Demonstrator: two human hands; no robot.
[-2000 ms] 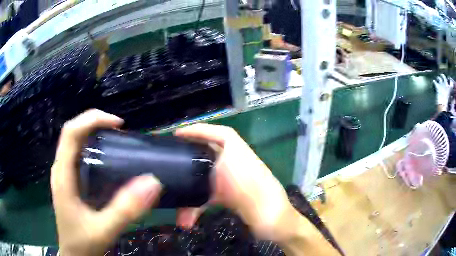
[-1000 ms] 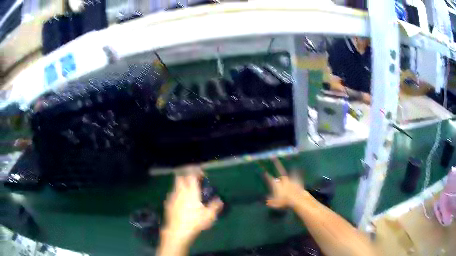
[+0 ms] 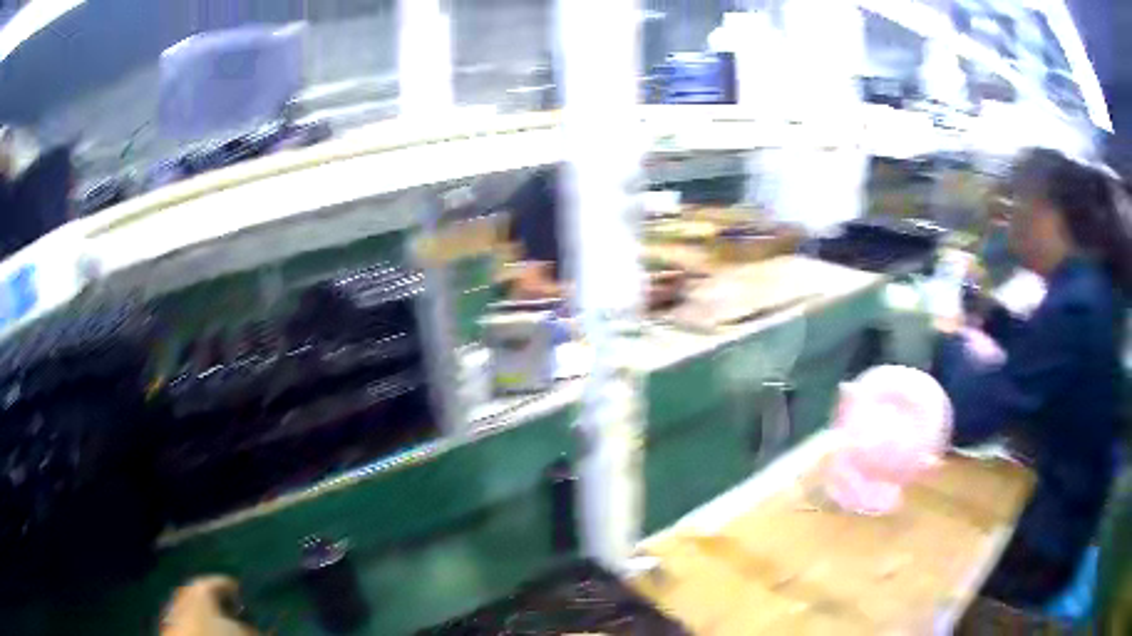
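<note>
A black cylindrical unit (image 3: 333, 584) stands upright on the green conveyor belt (image 3: 459, 547) at the lower left. A second black unit (image 3: 564, 503) stands farther right, just left of the white upright. My left hand (image 3: 205, 608) shows only in part at the bottom left edge, blurred and cut off, to the left of the first unit. Whether it holds anything is hidden. My right hand cannot be made out. A black tray (image 3: 565, 604) lies at the bottom middle, partly cut off.
A white metal upright (image 3: 605, 311) crosses the middle. A pink fan (image 3: 888, 435) stands on the cardboard-covered bench (image 3: 795, 559). A person in dark clothes (image 3: 1055, 360) is at the right. Stacked black trays (image 3: 75, 460) and a grey boxy device (image 3: 519, 348) are beyond the belt.
The view has swung right. Two seconds ago both hands held a black unit; one second ago they were apart over the belt. Now only part of the left hand shows.
</note>
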